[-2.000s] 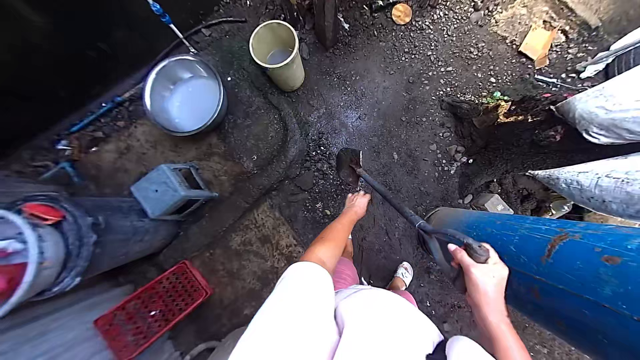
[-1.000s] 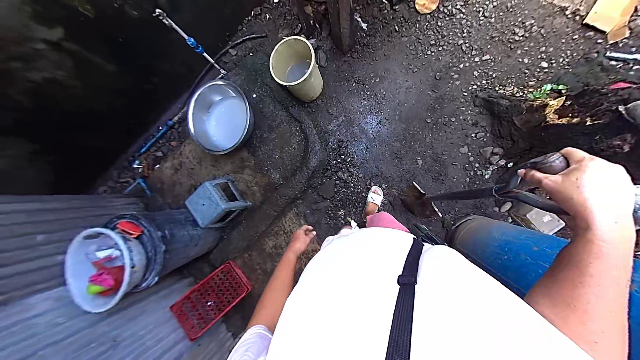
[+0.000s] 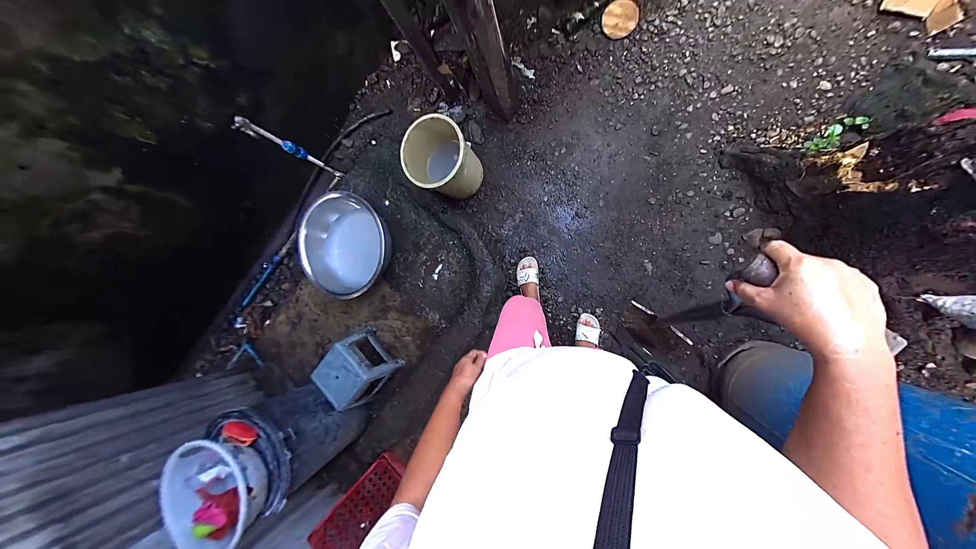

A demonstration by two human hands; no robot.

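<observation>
My right hand is closed around the grip of a shovel at the right. The shovel's metal blade is low beside my sandaled feet, with its dark shaft running between blade and hand. My left hand hangs at my left side next to my pink trousers, with nothing visible in it; its fingers are partly hidden. Ahead to the left are a metal basin of cloudy liquid and a beige bucket with some liquid inside.
A grey plastic stool, a red crate and a white bucket holding colourful items are at the left. A blue drum lies at the right, below a dug hole. Wooden posts stand ahead, and a hose crosses the dirt.
My left hand has let go of the shovel shaft and dropped to my side. The shovel, in my right hand, has come back beside my feet.
</observation>
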